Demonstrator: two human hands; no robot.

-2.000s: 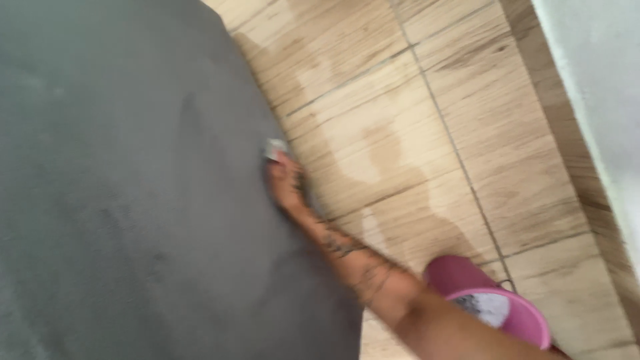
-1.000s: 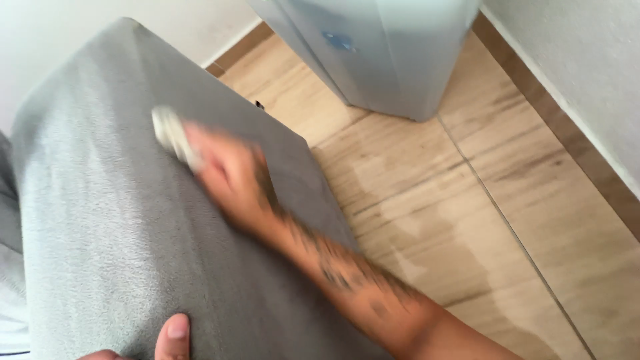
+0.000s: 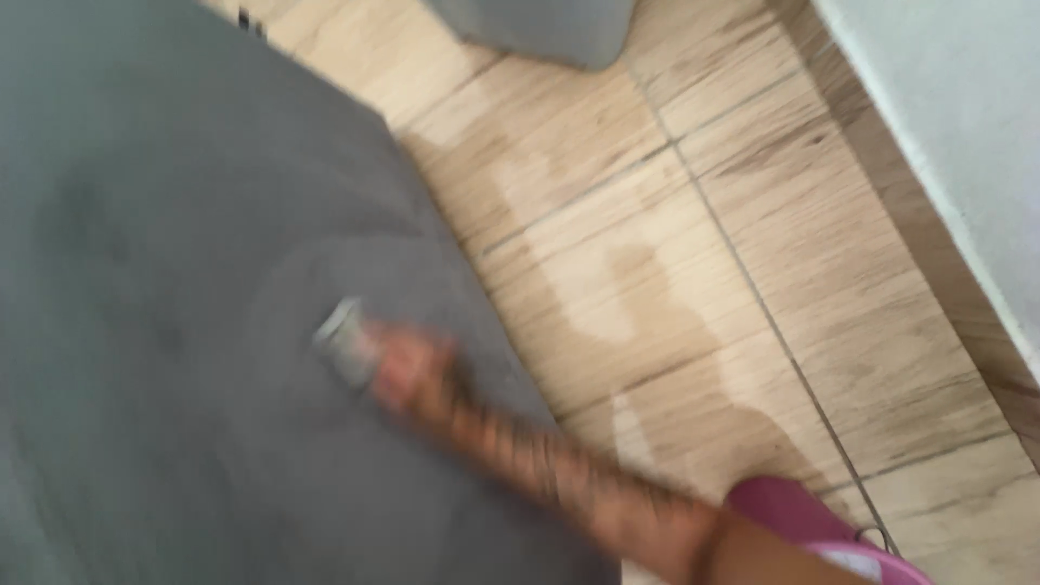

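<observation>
My right hand (image 3: 414, 366), blurred by motion, grips a small pale brush or pad (image 3: 348, 343) against the grey fabric side of an upholstered piece (image 3: 203, 325). The forearm comes in from the lower right, across the edge of the fabric. Blur hides whether the pale thing is a brush or a cloth. My left hand is outside the view.
Wood-look floor tiles (image 3: 780, 244) with wet patches lie beside the upholstery. A pink bucket (image 3: 812, 520) stands at the lower right, partly behind my forearm. At the top is the base of a grey container (image 3: 561, 32); a white wall (image 3: 959, 106) borders the right.
My left hand, seen at the lower edge one second ago, is out of view. The right hand still holds the pale thing on the grey fabric. The view has swung down, with the bucket showing again.
</observation>
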